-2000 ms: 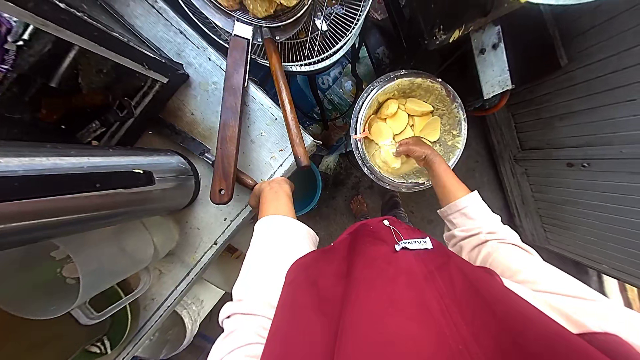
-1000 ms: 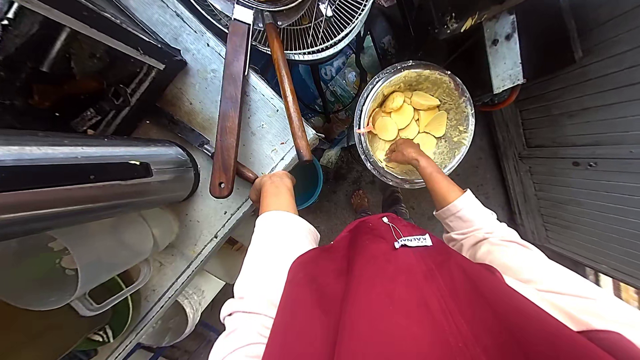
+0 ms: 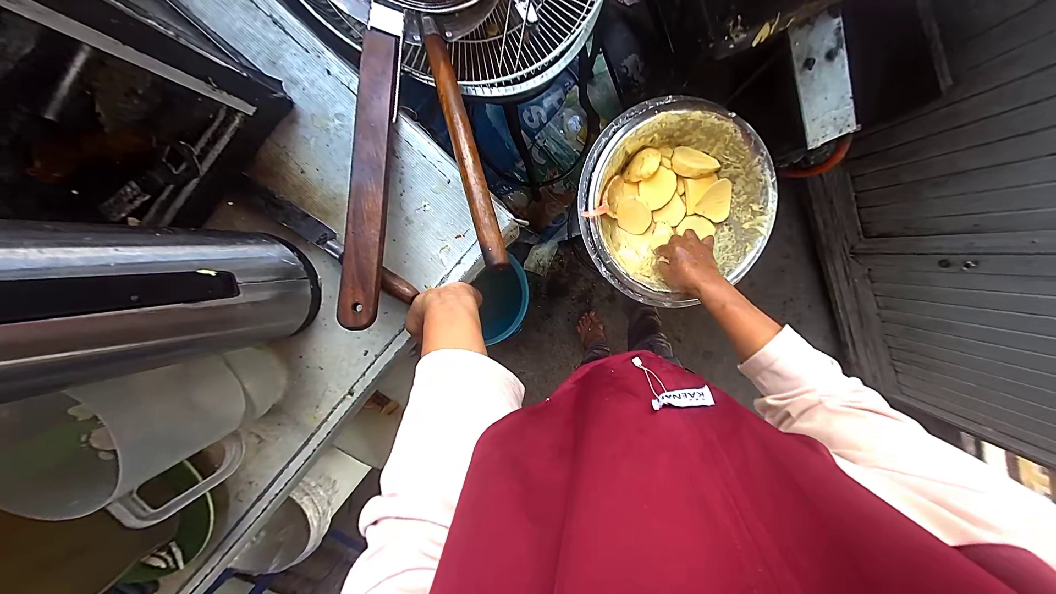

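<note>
My right hand [image 3: 688,262] reaches into a round metal bowl [image 3: 766,148], its fingertips down in pale yellow batter [image 3: 730,239] at the near side. Whether it grips a piece is hidden. Several yellow slices [image 3: 658,188] lie in the batter beyond my fingers. My left hand [image 3: 447,309] rests at the edge of the worktop [image 3: 412,194], by the end of a knife's wooden handle [image 3: 398,285]; its fingers are hidden, so I cannot tell if it grips. A blue container [image 3: 513,309] sits right beside that hand.
Two wooden handles [image 3: 369,173] [image 3: 468,148] reach over the worktop from a round wire rack [image 3: 528,49]. A steel cylinder [image 3: 165,330] and a clear plastic jug [image 3: 177,412] lie at left. A grey slatted panel [image 3: 965,214] stands at right, beside a metal bracket [image 3: 823,78].
My right hand has shifted within the bowl, toward its near side. My left hand stays at the worktop edge.
</note>
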